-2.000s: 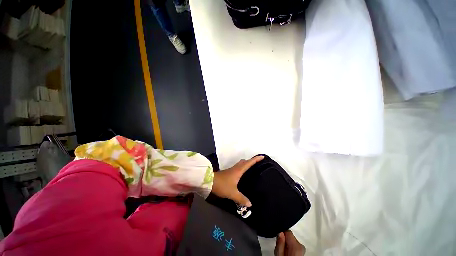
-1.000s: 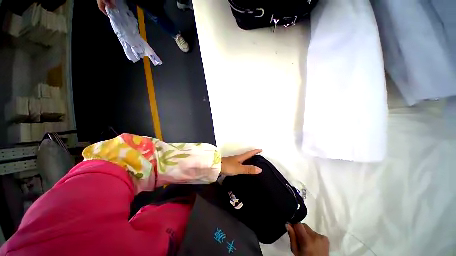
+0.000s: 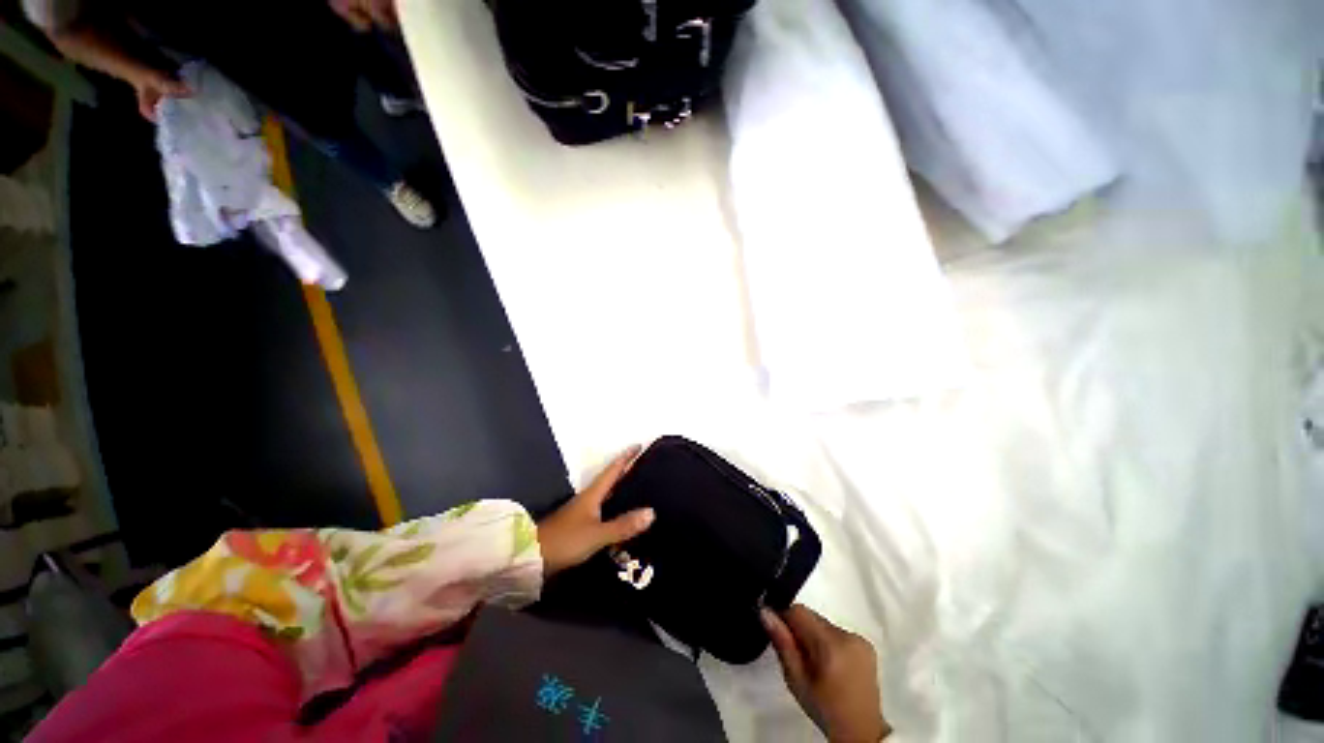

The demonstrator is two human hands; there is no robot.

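Note:
A small black crossbody bag (image 3: 697, 544) with rounded corners lies at the table's near edge. A small white logo shows near its left corner. The zipper line runs along its right side, where a pale strip shows. My left hand (image 3: 593, 523) holds the bag's upper left side, thumb on the front panel and fingers along the edge. My right hand (image 3: 825, 671) pinches at the bag's lower right corner with thumb and fingertips; what exactly it pinches is too small to tell.
Stacked black bags (image 3: 617, 73) with silver hardware stand at the far table edge. White paper sheets (image 3: 835, 218) lie right of them on wrinkled white sheeting (image 3: 1075, 508). A person in the aisle holds a pale cloth or sheet (image 3: 218, 160). A black item (image 3: 1302, 668) lies far right.
The view has turned, shifting the table scene left and down. The person in the aisle is further into view with the pale item. My hands stay on the bag; the right still pinches its corner.

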